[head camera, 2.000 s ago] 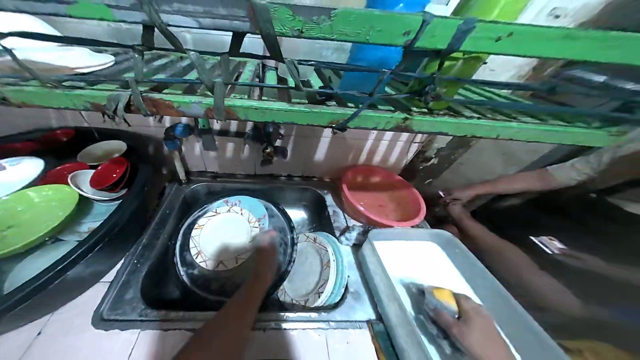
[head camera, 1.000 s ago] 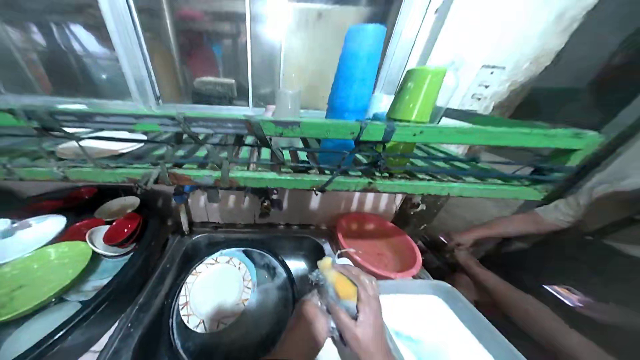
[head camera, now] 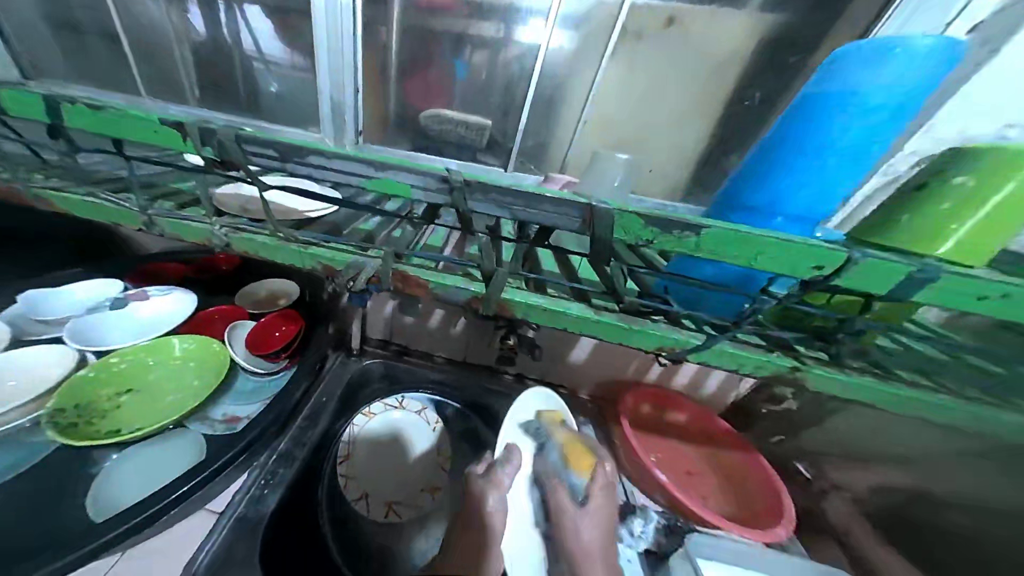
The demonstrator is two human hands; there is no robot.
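Note:
My left hand [head camera: 486, 500] grips the left edge of a white oval plate [head camera: 524, 472], tilted up above the right side of the sink [head camera: 300, 448]. In my right hand [head camera: 580, 504] is a yellow sponge [head camera: 572, 448] with grey scouring mesh, pressed on the face of that plate. A plate with a brown line pattern on its rim [head camera: 392, 472] lies in a dark round basin in the sink, left of my hands. To the right stands a red plastic basin [head camera: 712, 464].
A black tray [head camera: 264, 416] at the left holds a green plate [head camera: 136, 388], red bowls [head camera: 274, 334] and white dishes. A green slatted rack [head camera: 512, 296] with a blue container [head camera: 832, 136] spans above the sink. A co-worker's arm [head camera: 856, 520] is at the lower right.
My left hand now holds the white oval plate, with the sponge in my right hand against it. Two seconds ago my left hand was over the basin in the sink. The view has shifted.

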